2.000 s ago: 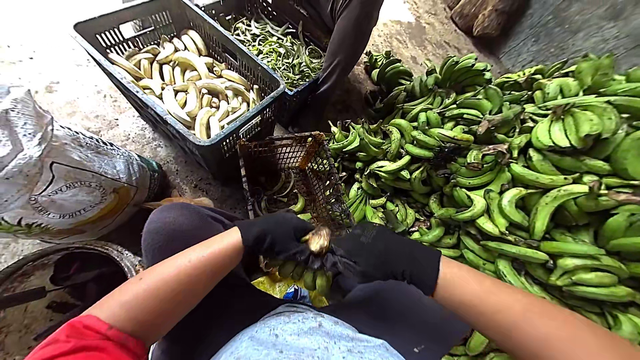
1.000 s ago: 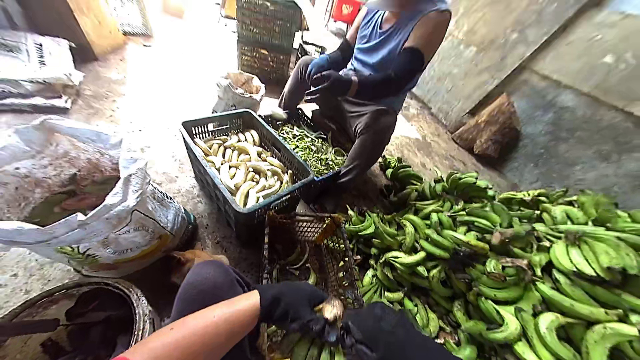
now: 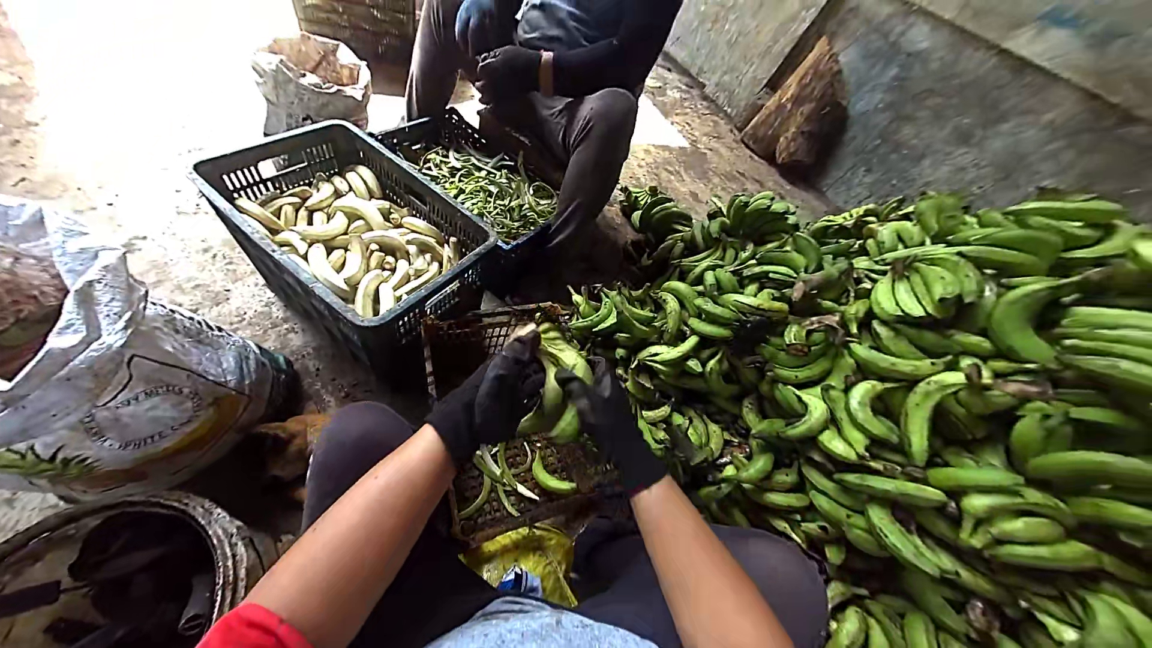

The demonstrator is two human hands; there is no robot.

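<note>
My left hand [image 3: 498, 396], in a black glove, grips a hand of green bananas or plantains [image 3: 560, 373] by its stem end. My right hand [image 3: 616, 418], also black-gloved, is at the fruit's right side, its fingers against it; whether it holds a tool is hidden. Below and behind them a brown plastic crate [image 3: 490, 328] holds peel strips and a green fruit. A large heap of green bananas or plantains [image 3: 900, 396] lies to the right. Peeled fruit [image 3: 360, 238] fills part of a dark plastic crate [image 3: 261, 261] ahead on the left.
Behind the peeled fruit, another crate holds green peels [image 3: 495, 193], beside a seated person [image 3: 576, 126] with gloved hands. A printed white sack [image 3: 135, 387] and a round container [image 3: 225, 540] stand at left. A smaller sack [image 3: 310, 85] and a wood block [image 3: 801, 108] are farther back.
The fruit in my hands was held low with its stem end up; it is now tilted, and my right hand has moved to its side. The view has shifted.
</note>
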